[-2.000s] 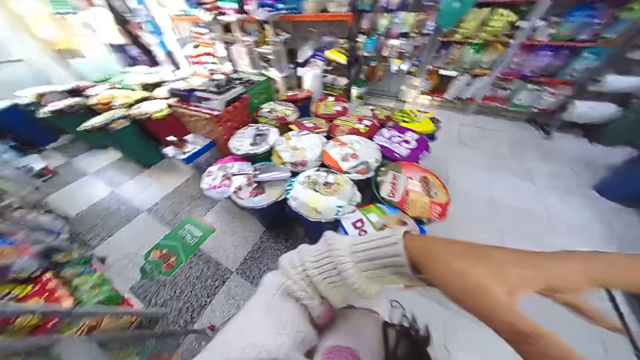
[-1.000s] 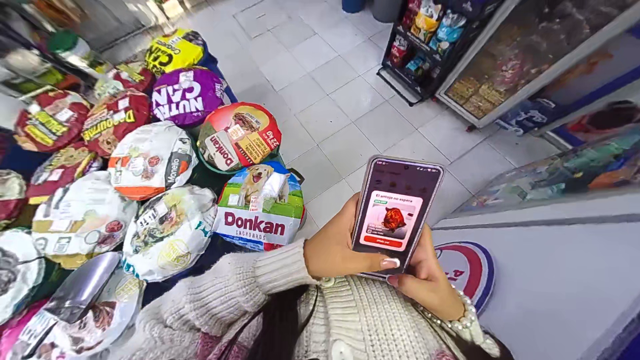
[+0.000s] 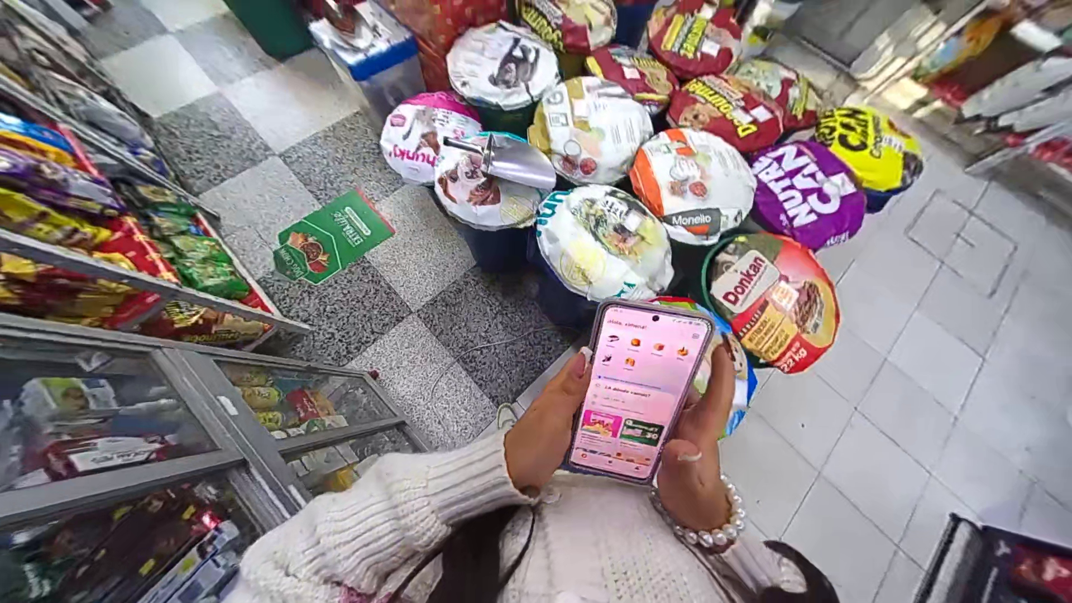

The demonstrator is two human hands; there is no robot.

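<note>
A smartphone (image 3: 641, 394) with a lit pink screen of small pictures and writing is held upright between both hands, low in the middle of the view. My left hand (image 3: 548, 423) grips its left edge, thumb along the side. Around the right edge my right hand (image 3: 699, 435) is closed, a pearl bracelet (image 3: 708, 523) at its wrist. Just beyond the phone stand round tubs covered with pet food bag fronts, among them a red Donkan one (image 3: 775, 301) and a white one (image 3: 605, 243). A metal scoop (image 3: 519, 161) lies on another tub's cover (image 3: 481, 197).
Shelves of bagged goods (image 3: 92, 226) and a glass display case (image 3: 109, 410) line the left side. A green floor sticker (image 3: 331, 237) lies on the checkered tiles. Purple (image 3: 808, 194) and yellow (image 3: 875, 151) covered tubs border the pale tiled floor (image 3: 879, 394). A dark stand (image 3: 988, 561) is at lower right.
The phone's screen shows a different page than one second ago. The view has swung left, bringing the scoop and display case in. Two seconds ago no phone was visible, and one arm stretched to the right.
</note>
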